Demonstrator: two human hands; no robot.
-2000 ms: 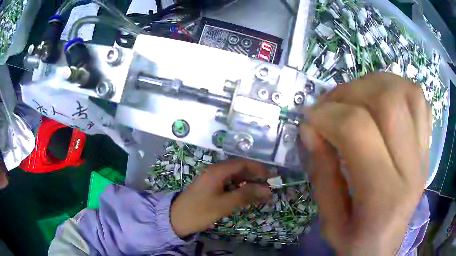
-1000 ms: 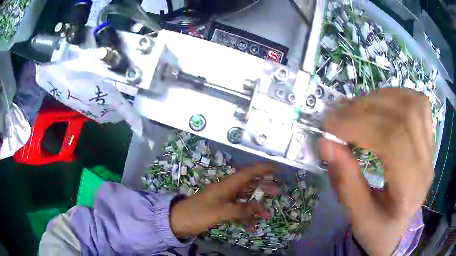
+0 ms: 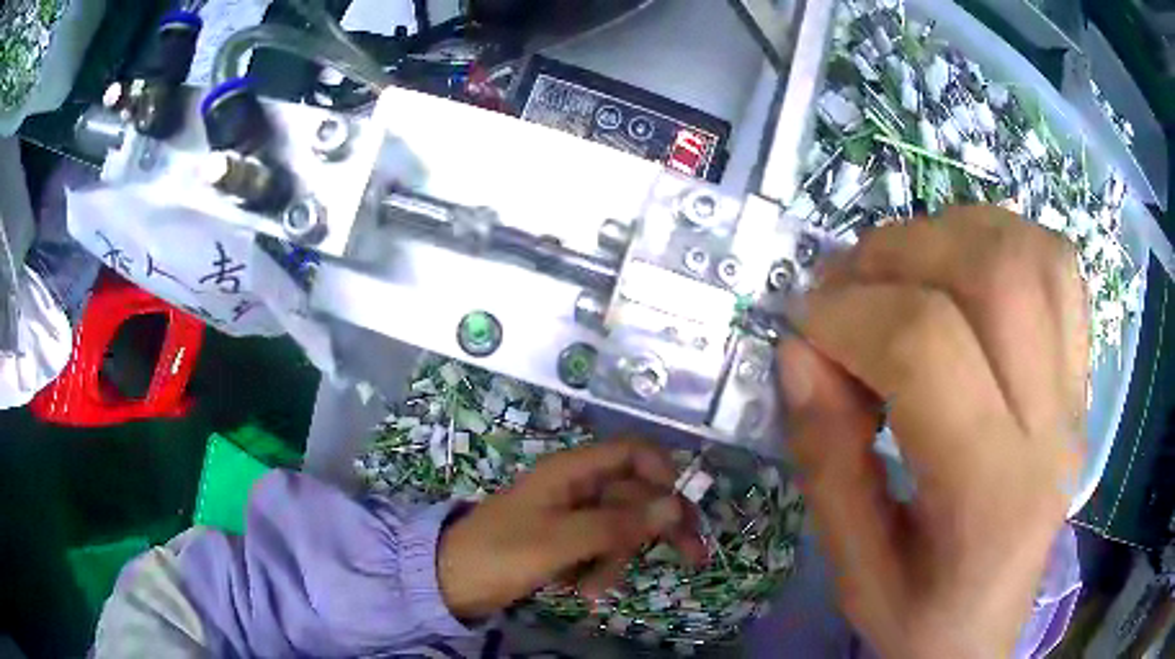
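Observation:
The silver assembly fixture (image 3: 515, 245) crosses the middle of the view, with a tiny green part (image 3: 742, 306) in its right-end slot. My right hand (image 3: 954, 386) is at that slot, thumb and forefinger pinched on a thin stemmed piece that points into it; the fingers hide most of the piece. My left hand (image 3: 580, 521) is below the fixture over the lower parts tub, fingers curled, with a white-headed stemmed piece (image 3: 696, 484) at its fingertips. The lower tub's heap (image 3: 451, 431) shows white heads and green stems.
The large parts tub (image 3: 1127, 386) stands heaped on the right. A feeder track (image 3: 805, 97) runs up from the fixture. A black controller (image 3: 619, 122) and air fittings (image 3: 232, 116) are behind and left. A handwritten note (image 3: 181, 258) hangs left, above a red stool (image 3: 84, 373).
A second ago my right hand was slightly back from the slot with a piece in view; now its fingertips are close to the slot. My left fingers have curled in around a piece.

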